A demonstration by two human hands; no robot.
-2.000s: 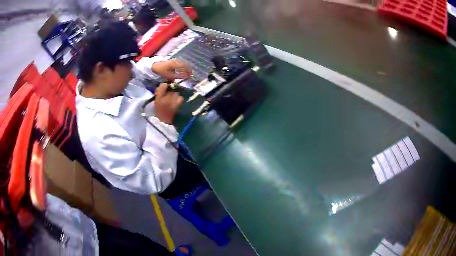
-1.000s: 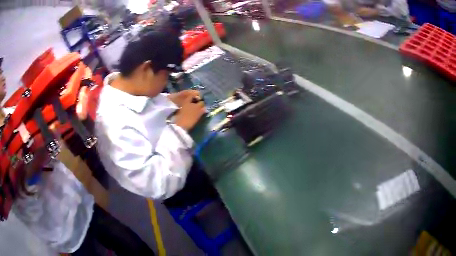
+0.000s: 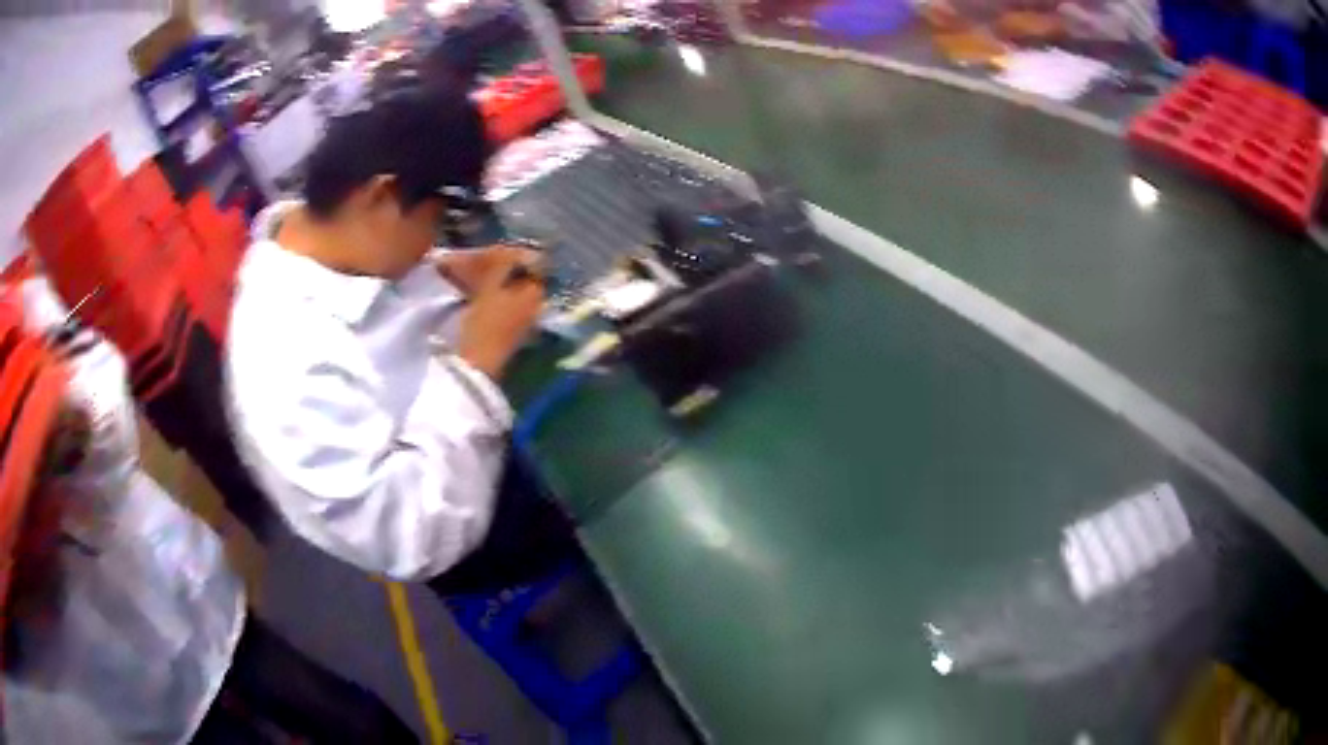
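Neither of my hands is in the picture. Nearest in front, a set of white strip pieces (image 3: 1126, 543) lies at the right on the dark-green bench (image 3: 874, 480). Clear film (image 3: 1041, 640) beside and below the strips shows by its glare. A corner of a gold-yellow sheet (image 3: 1231, 713) is cut off by the bottom edge at the right. The view is blurred, so fine detail is hidden.
A person in a white smock (image 3: 357, 393) sits at the bench's left side, hands near a dark device (image 3: 714, 335). A blue stool (image 3: 561, 655) is below. Red stacked items (image 3: 131, 248) stand at the left. A red compartment tray (image 3: 1238, 138) lies at the upper right.
The view has shifted and turned. The red tray shows more fully, and less of the gold sheet shows. The seated person's two hands have come closer together.
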